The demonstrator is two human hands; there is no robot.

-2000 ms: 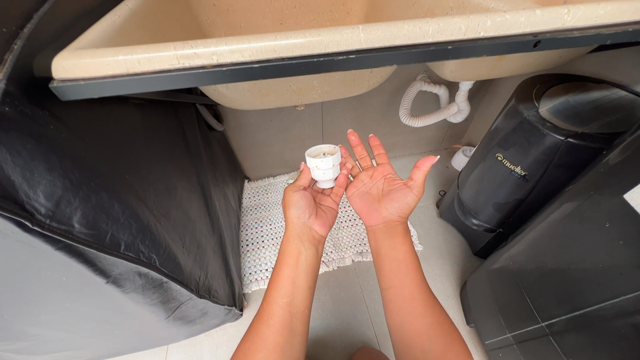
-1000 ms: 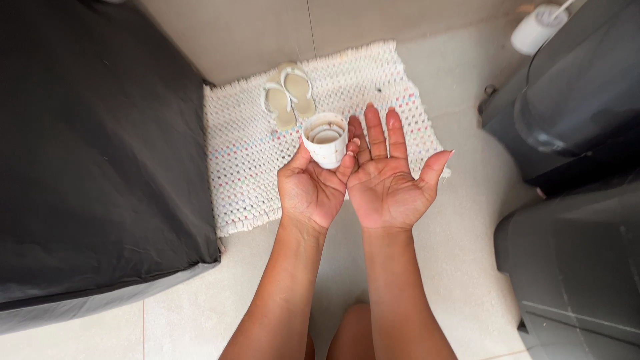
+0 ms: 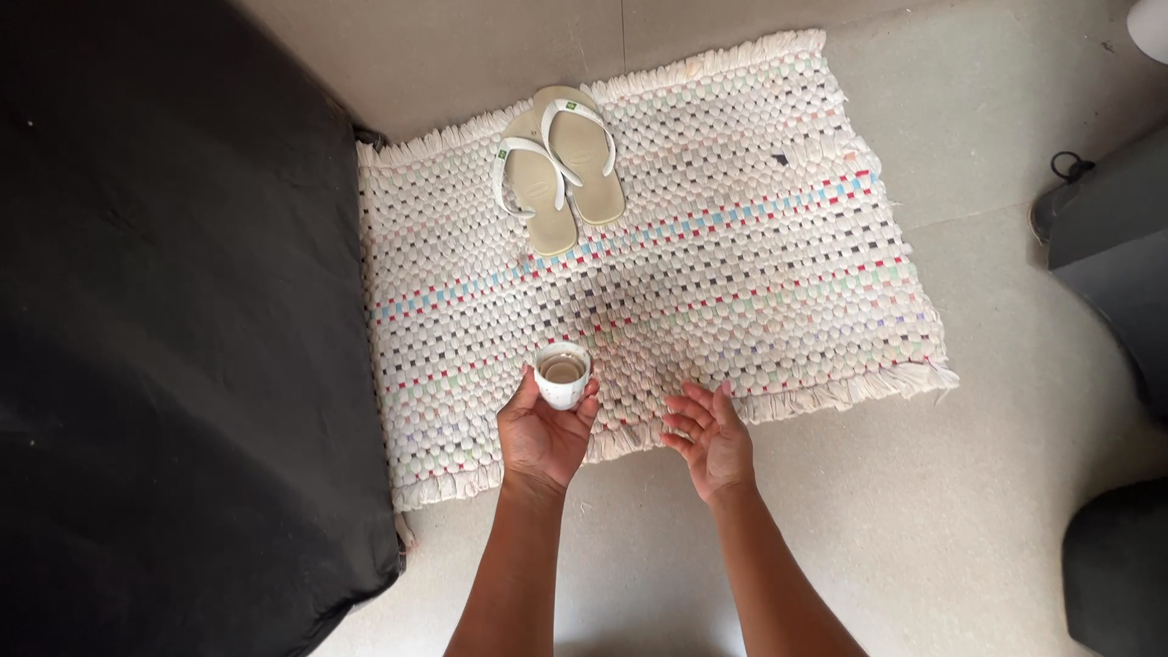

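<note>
My left hand holds a small white plastic cup-shaped fitting, its round opening facing up and showing stepped rings inside. The fingers wrap its lower part, so its base is hidden. To the right, my right hand is held apart with curled, spread fingers and nothing in it. Both hands are over the near edge of a woven rag rug with a fringe. Beyond the fitting, a pair of beige flip-flops with white straps lies on the rug, one partly overlapping the other.
A black fabric cover drapes over something large at the left, against the rug's side. Dark bins or containers stand at the right edge and lower right. Part of a white object shows at the top right. The floor is grey tile.
The view has tilted down from the sink to the rug. My right hand, beside the left with its palm up before, has moved away to the right and its fingers have curled.
</note>
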